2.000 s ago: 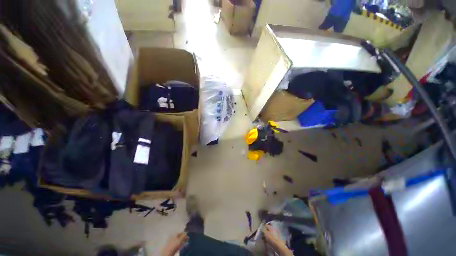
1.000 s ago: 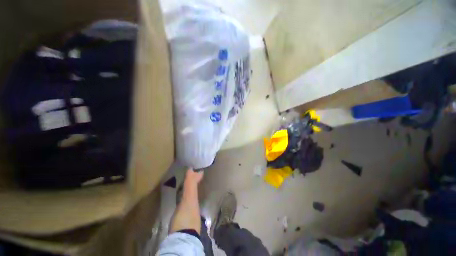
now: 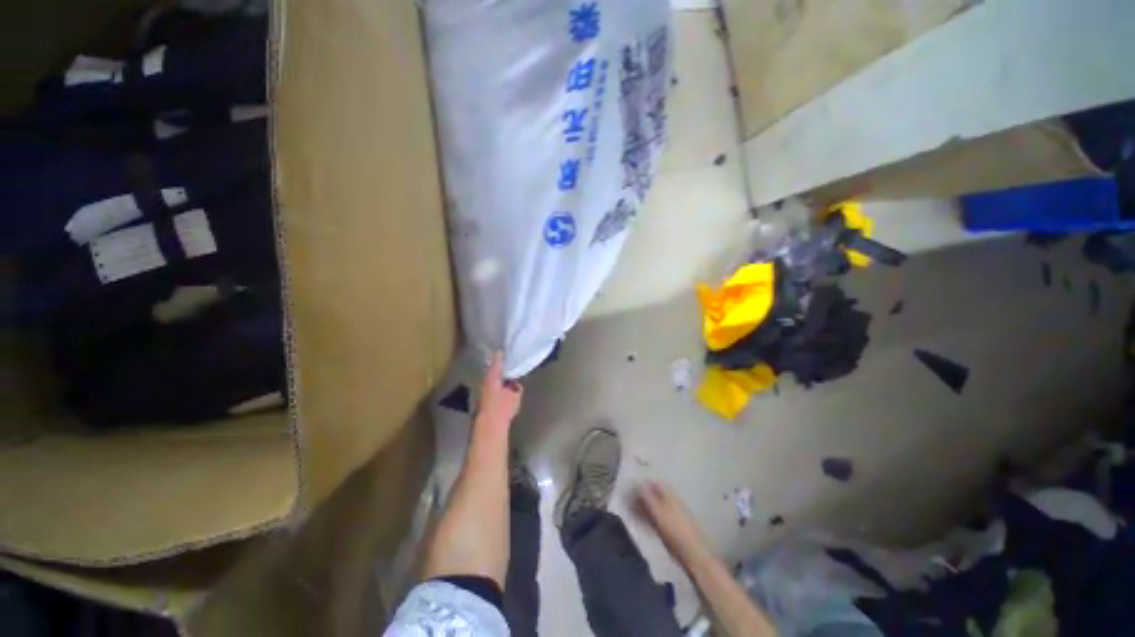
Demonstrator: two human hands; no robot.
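The large white woven sack (image 3: 523, 162), with blue printed characters and dark handwriting, lies on the floor beside a carton, its near end pointing at me. My left hand (image 3: 498, 396) grips the near corner of the sack; the fingertips are partly hidden by the grip. My right hand (image 3: 653, 504) is lower right, over the floor near my shoe, away from the sack. It is blurred, and its fingers cannot be made out clearly.
An open brown carton (image 3: 367, 187) with dark bundles and white tickets (image 3: 127, 253) stands on the left. Yellow and black scraps (image 3: 797, 317) lie on the floor right of the sack. A blue object (image 3: 1041, 205) and a pale panel (image 3: 921, 112) are at upper right. Dark cloth lies lower right.
Two seconds ago both hands were low near my body. My left hand has since taken hold of the sack corner. My right hand, out of view one second ago, now shows at lower right.
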